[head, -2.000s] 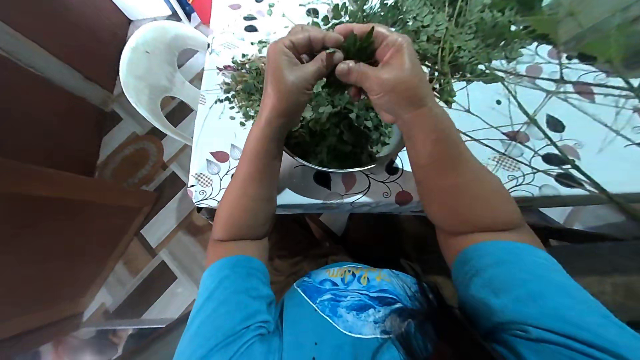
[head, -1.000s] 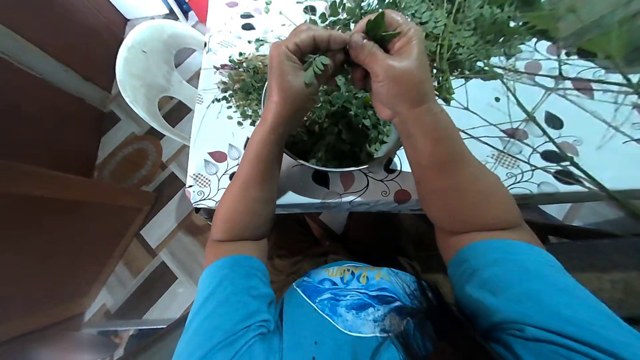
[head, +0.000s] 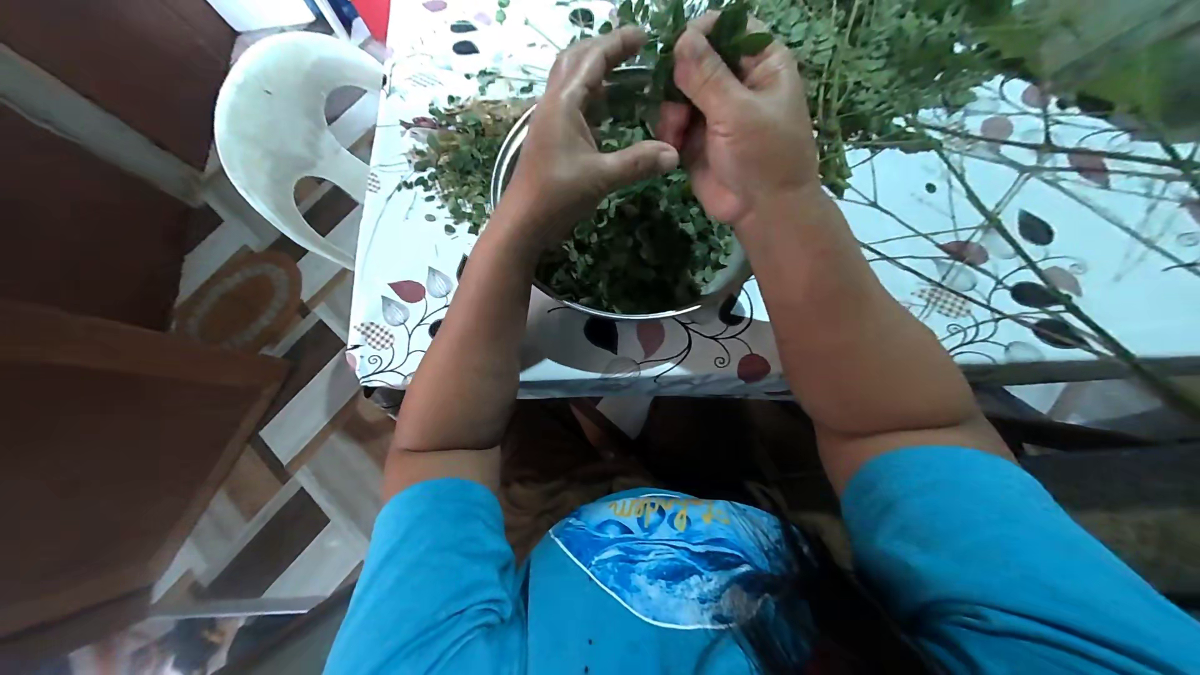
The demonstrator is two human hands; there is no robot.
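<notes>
A round metal bowl (head: 600, 310) holds a heap of small green leaves (head: 647, 234). Over its far part, my right hand (head: 750, 122) grips a leafy green sprig (head: 736, 36) between thumb and fingers. My left hand (head: 586, 131) is beside it with thumb and fingers spread; nothing shows held in it, though leaves lie behind its fingertips. The left thumb tip is close to the right hand. Part of the bowl's rim is hidden under both wrists.
A patterned tablecloth (head: 441, 281) covers the table. Loose leaf stems (head: 469, 155) lie left of the bowl. Leafy branches (head: 872, 66) and bare twigs (head: 984, 206) spread across the right side. A white plastic chair (head: 272, 131) stands at the left.
My left hand has opened and moved slightly apart from my right hand; the small leaf sprig seen at its fingers one second ago no longer shows there. My right hand still grips green leaves.
</notes>
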